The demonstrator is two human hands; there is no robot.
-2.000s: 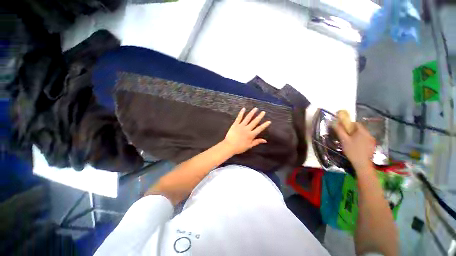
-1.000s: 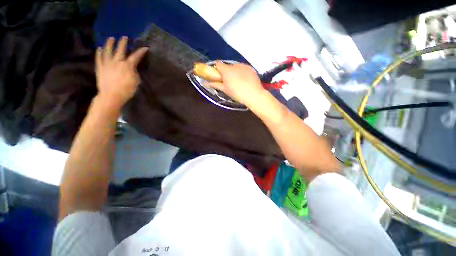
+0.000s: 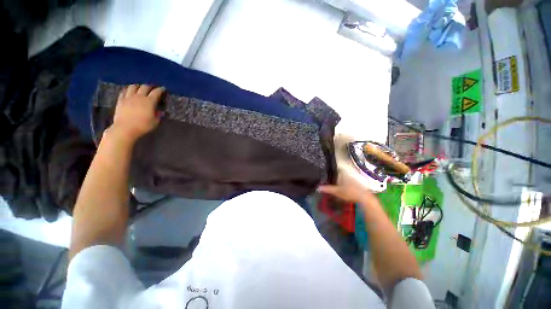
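A dark garment lies over the navy padded board (image 3: pixel 199 79), its plain brown lining (image 3: pixel 223 154) facing up and a speckled band (image 3: pixel 241 121) along its far edge. My left hand (image 3: pixel 138 111) is on the band and lining at the garment's left end, fingers bent at the band; whether it grips cloth is unclear. My right hand (image 3: pixel 347 192) is blurred at the garment's near right corner; its fingertips reach the edge, but a grip cannot be made out. The steam iron (image 3: pixel 377 160) with its wooden handle sits at the right, released from my hand.
A crumpled dark heap of garments (image 3: pixel 36 133) lies at the left. Beyond the board is a white table (image 3: pixel 290 54). Hoses and cables (image 3: pixel 483 199) run right from the iron. A green bag (image 3: pixel 430 199) is below the iron, and light blue crumpled material (image 3: pixel 435 27) hangs at the far right.
The iron has moved from the lining to the right end and my right hand has let go of it. My right hand is now at the garment's near right corner. The camera view has shifted.
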